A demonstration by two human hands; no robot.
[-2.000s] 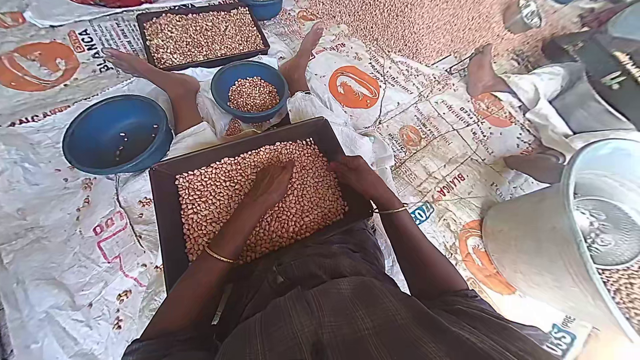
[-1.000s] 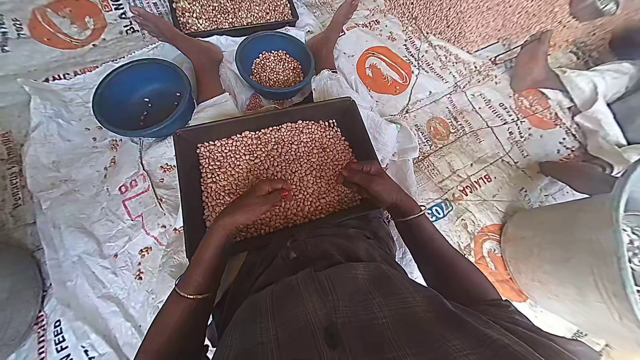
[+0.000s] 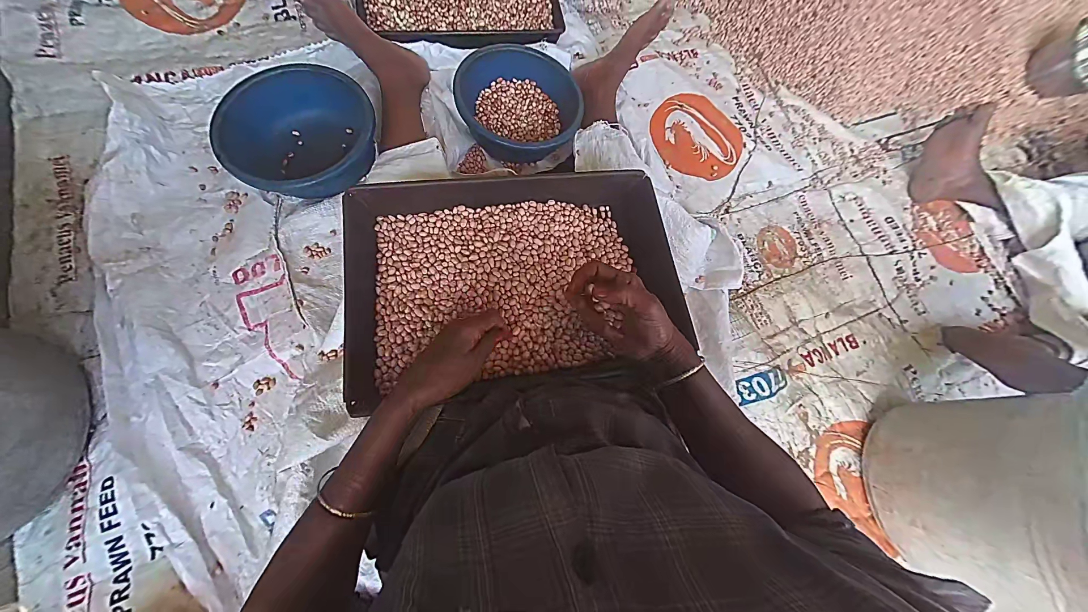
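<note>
A dark rectangular tray (image 3: 361, 280) lies on my lap, spread with shelled peanuts (image 3: 476, 263). Low at the tray's centre-left, my left hand (image 3: 459, 348) rests at the peanuts with thumb and fingers close together; whether it holds any cannot be told. My right hand (image 3: 620, 310) is at the tray's right side, fingers curled, with a few peanuts showing by its fingers and palm. Beyond the tray, a blue bowl (image 3: 476, 127) holds a heap of peanuts between my lower legs. Another blue bowl (image 3: 246, 127), at the left, has only a few small bits inside.
A second dark tray of peanuts (image 3: 459, 17) lies past my feet. Printed woven feed sacks (image 3: 178, 297) cover the ground, with stray peanuts on them. A large metal vessel (image 3: 977, 484) stands at the right, another (image 3: 38, 425) at the left. Another person's feet (image 3: 952, 161) are at the right.
My left hand has drawn back from the tray's middle toward its near edge. My right hand has come off the tray's right rim, over the peanuts, and its fingers have curled.
</note>
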